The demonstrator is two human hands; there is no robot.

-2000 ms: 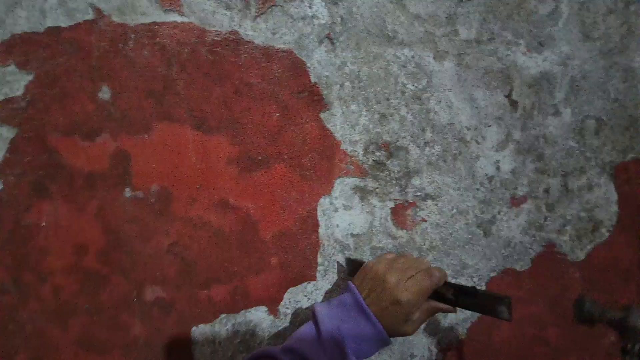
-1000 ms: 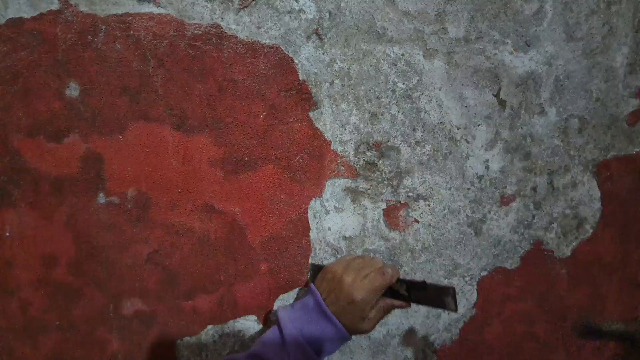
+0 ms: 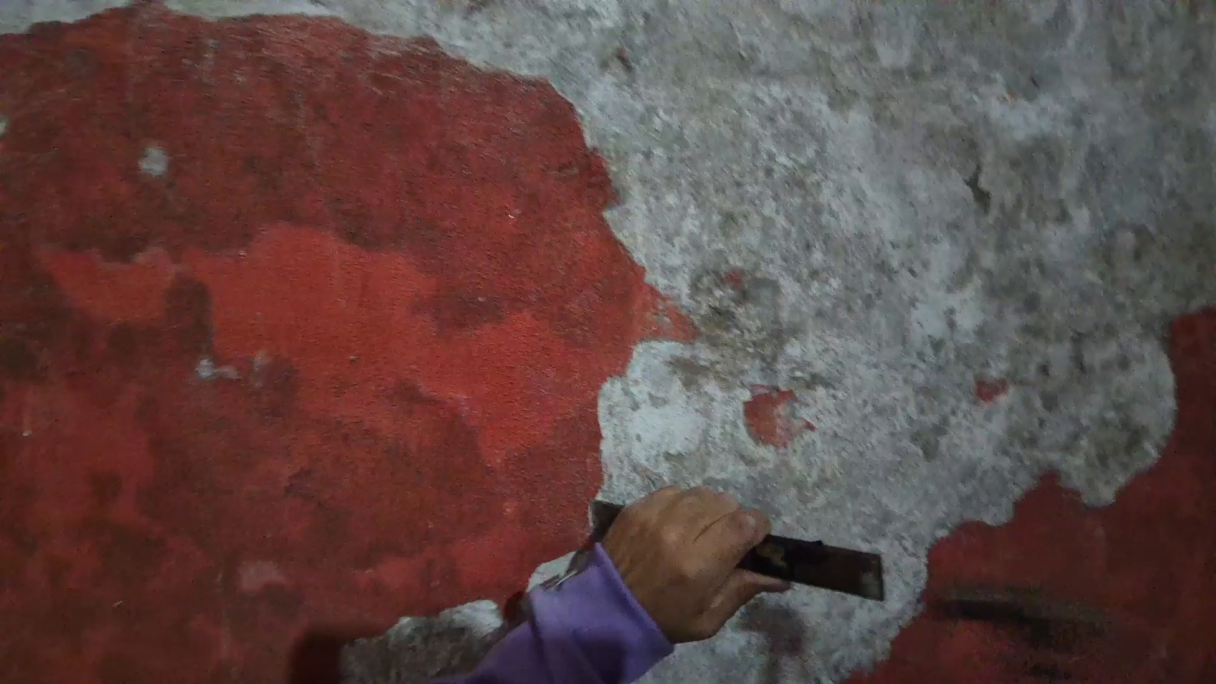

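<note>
My left hand (image 3: 679, 565), in a purple sleeve, comes in from the lower left. It is closed around a flat, dark metal bar (image 3: 817, 565), perhaps a chisel or scraper. The left tip of the bar meets the edge of the red paint (image 3: 380, 323) on a wall; its other end sticks out to the right over bare grey plaster (image 3: 855, 237). A blurred dark object (image 3: 1026, 608), possibly a hammer head, shows at the lower right. My right hand is out of view.
More red paint (image 3: 1140, 532) covers the lower right of the wall. Small red patches (image 3: 774, 416) remain on the grey area. A grey patch (image 3: 427, 646) lies below the large red area, beside the sleeve.
My left hand and the bar have moved left along the wall, towards the large red area. The dark object at the lower right has shifted and is now more blurred.
</note>
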